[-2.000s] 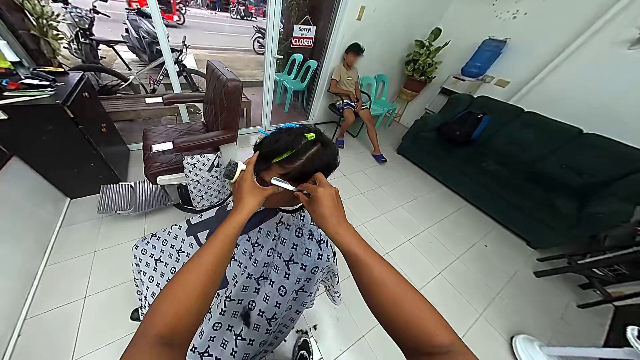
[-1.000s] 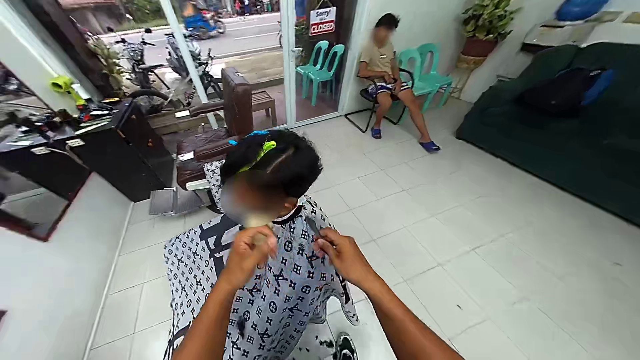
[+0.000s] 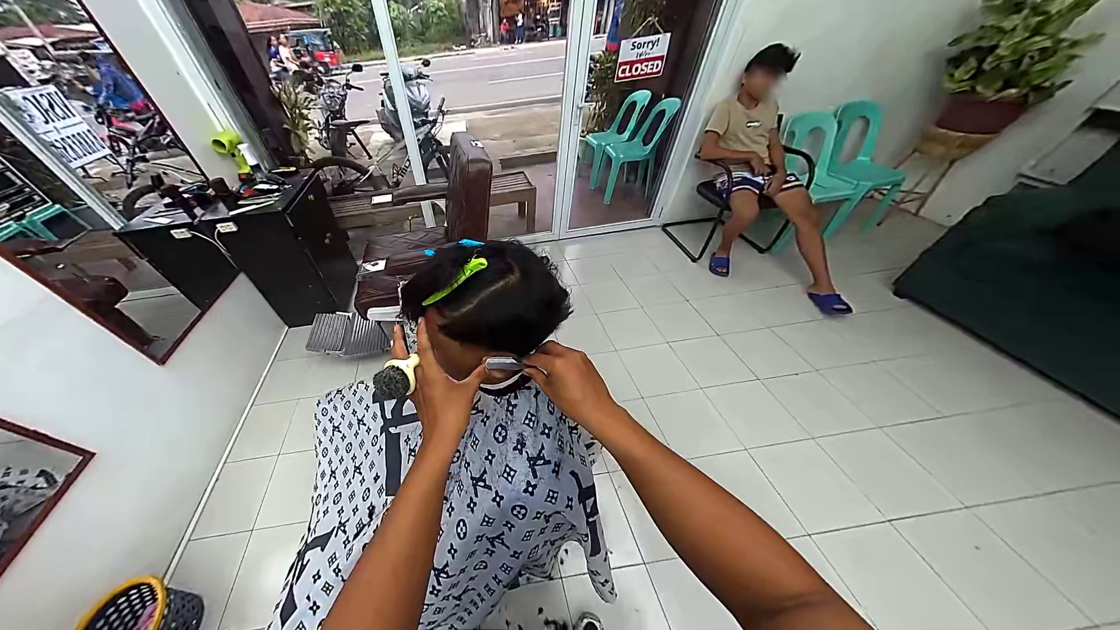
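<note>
A seated person's head (image 3: 499, 297) is in front of me, the dark hair held by a lime-green hair clip (image 3: 455, 281) and a blue clip (image 3: 464, 244). A white cape with dark patterns (image 3: 499, 490) covers the body. My left hand (image 3: 442, 385) lies against the side of the head and neck, a neck duster brush (image 3: 395, 378) with a pale handle held between its fingers. My right hand (image 3: 569, 381) grips a razor (image 3: 503, 363), its light blade part at the nape just above the cape's collar. My left thumb is close to the razor's tip.
A brown barber chair (image 3: 468, 188) and a black cabinet (image 3: 306, 245) with tools on top stand ahead left. Another person (image 3: 757, 157) sits by green plastic chairs (image 3: 862, 166). A dark green sofa (image 3: 1032, 280) is at right, a basket (image 3: 179, 608) at lower left.
Both hands have risen from over the cape, where they were one second ago, to the head and neck. The razor is at the nape now, and the view has shifted.
</note>
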